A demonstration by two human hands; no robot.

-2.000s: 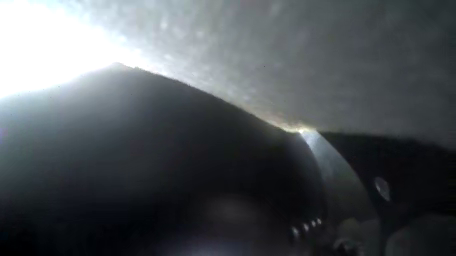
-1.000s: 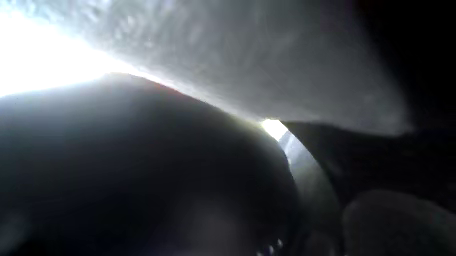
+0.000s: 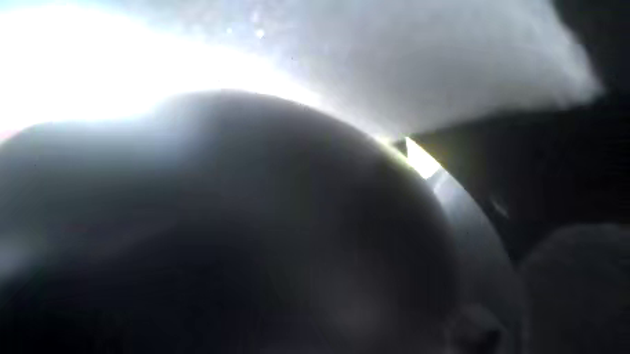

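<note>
A dark, smooth, rounded shape [image 3: 297, 228] lies very close to the lens and fills the lower left and middle. It is too blurred to name. A light grey, soft-looking surface [image 3: 442, 62] slopes across the top and ends in a corner at the upper right. It may be cloth. A pale curved strip [image 3: 476, 242] runs down the right side of the dark shape. I cannot make out either of my hands.
A washed-out bright area [image 3: 83, 69] fills the upper left. Black areas lie at the right, with a dim grey rounded form [image 3: 580, 290] at the lower right edge. Nothing of the surroundings can be recognised.
The dark shape's outline is rounder and reaches further right. The bright area is larger. The grey surface's corner has moved up and right, and the row of small light spots is no longer visible.
</note>
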